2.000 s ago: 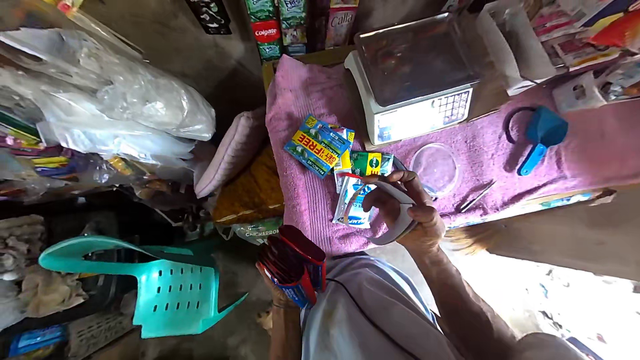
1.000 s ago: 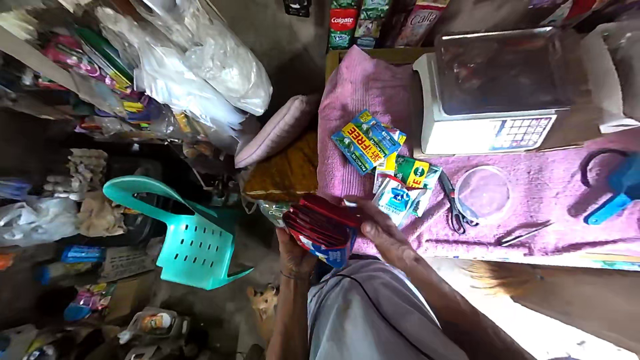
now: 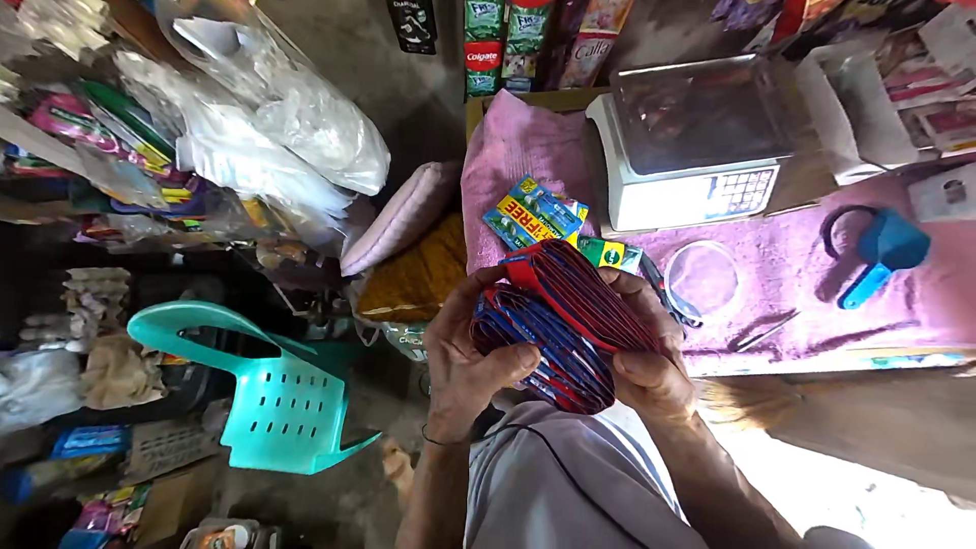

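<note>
My left hand (image 3: 469,358) and my right hand (image 3: 652,351) hold a thick folded bundle of red and blue sachets (image 3: 568,320) between them, above my lap. Its folded edges face up in two stacks side by side. Just beyond the bundle, blue and yellow packets (image 3: 534,217) and a green and yellow packet (image 3: 610,253) lie on the pink cloth (image 3: 808,267). Scissors (image 3: 671,301), partly hidden by my right hand, rest beside a round clear plastic lid (image 3: 701,280).
A weighing scale (image 3: 686,175) stands at the table's back. Right of it are a blue scoop (image 3: 888,248) and a white carton (image 3: 858,114). A pen-like object (image 3: 766,332) lies near the front edge. A turquoise plastic chair (image 3: 286,396) and plastic bags (image 3: 305,122) are on the left.
Two seconds ago my right hand held a pale curved strip near the packets; it now grips the sachet bundle with my left hand. The bundle has been raised and tilted since the last frame.
</note>
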